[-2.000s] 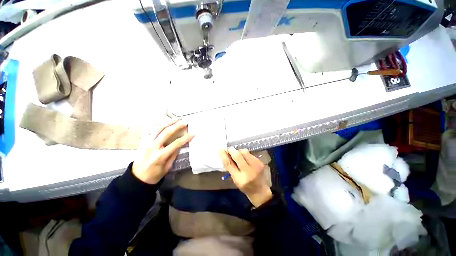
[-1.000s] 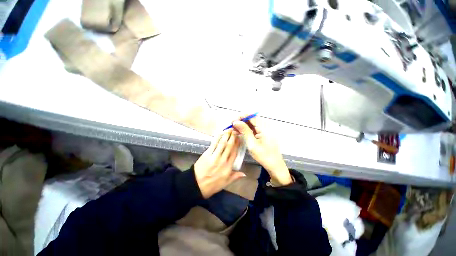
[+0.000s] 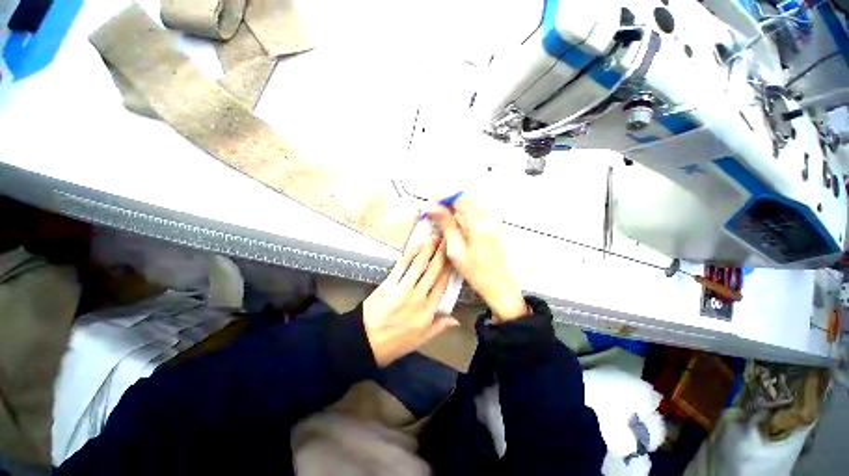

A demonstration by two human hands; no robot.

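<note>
A tan waistband strip (image 3: 249, 139) runs from the upper left of the white table to my hands at its front edge, with a looped part behind it. My left hand (image 3: 407, 299) lies flat with fingers extended on a white pattern card (image 3: 451, 294), which shows only as a narrow piece between my hands. My right hand (image 3: 473, 244) holds a blue pen (image 3: 451, 200) at the strip's end. The pen tip and most of the card are hidden.
A sewing machine (image 3: 689, 158) stands at the right. A thin dark tool (image 3: 608, 212) and an orange-handled screwdriver (image 3: 717, 287) lie near it. A ruled tape (image 3: 214, 241) runs along the table's front edge. Tan cloth lies on my lap. White padding (image 3: 619, 409) is below right.
The view has turned, shifting the strip and machine. My left hand has moved from the strip onto the card, and my right hand has brought the pen up to the strip's end.
</note>
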